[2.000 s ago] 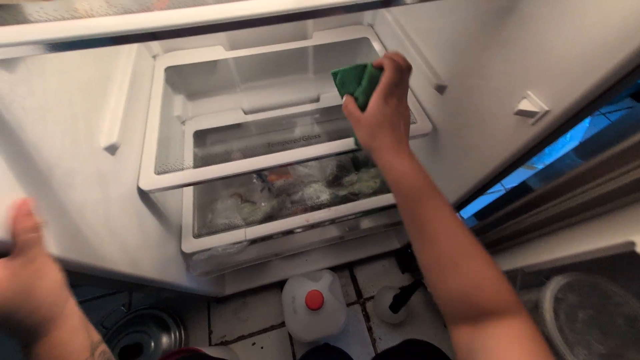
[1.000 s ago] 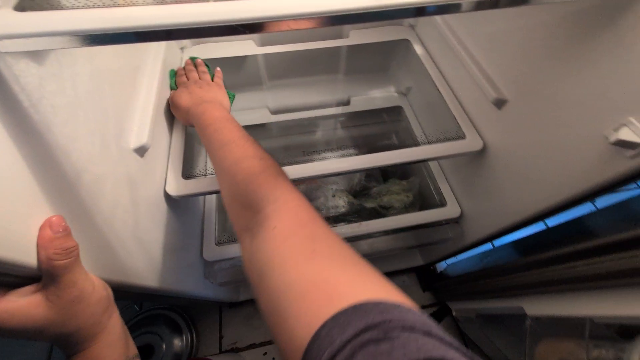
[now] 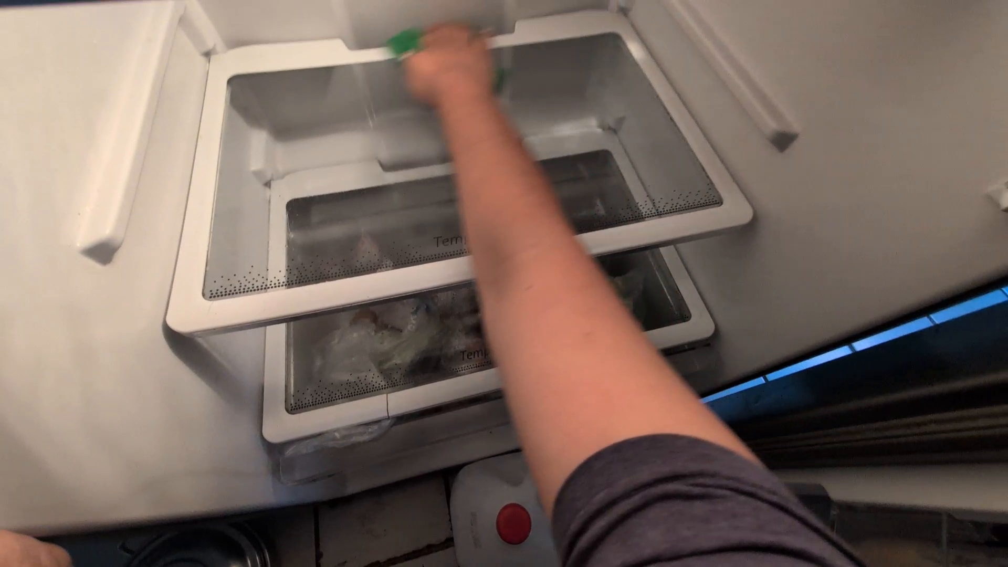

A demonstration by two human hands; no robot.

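Note:
My right hand (image 3: pixel 453 63) reaches into an opened refrigerator and holds a green cloth (image 3: pixel 405 42) against the back edge of the upper glass shelf (image 3: pixel 331 303). The hand is blurred, and much of the cloth is hidden under it. Below lies a second glass shelf (image 3: pixel 339 425) with plastic bags of food (image 3: pixel 378 339) seen through and beneath its glass. Only a small part of my left hand (image 3: pixel 31 551) shows at the bottom left corner; its fingers cannot be made out.
White shelf rails (image 3: pixel 130 150) stick out from both side walls. On the tiled floor stand a whitish jug with a red cap (image 3: pixel 513 524) and a dark round lid or pan (image 3: pixel 201 547). The open door's bins (image 3: pixel 890 524) are at the lower right.
My right hand with the green cloth has gone from the shelf's right side to its left side, then to the middle of its back edge. My left hand has dropped mostly out of view.

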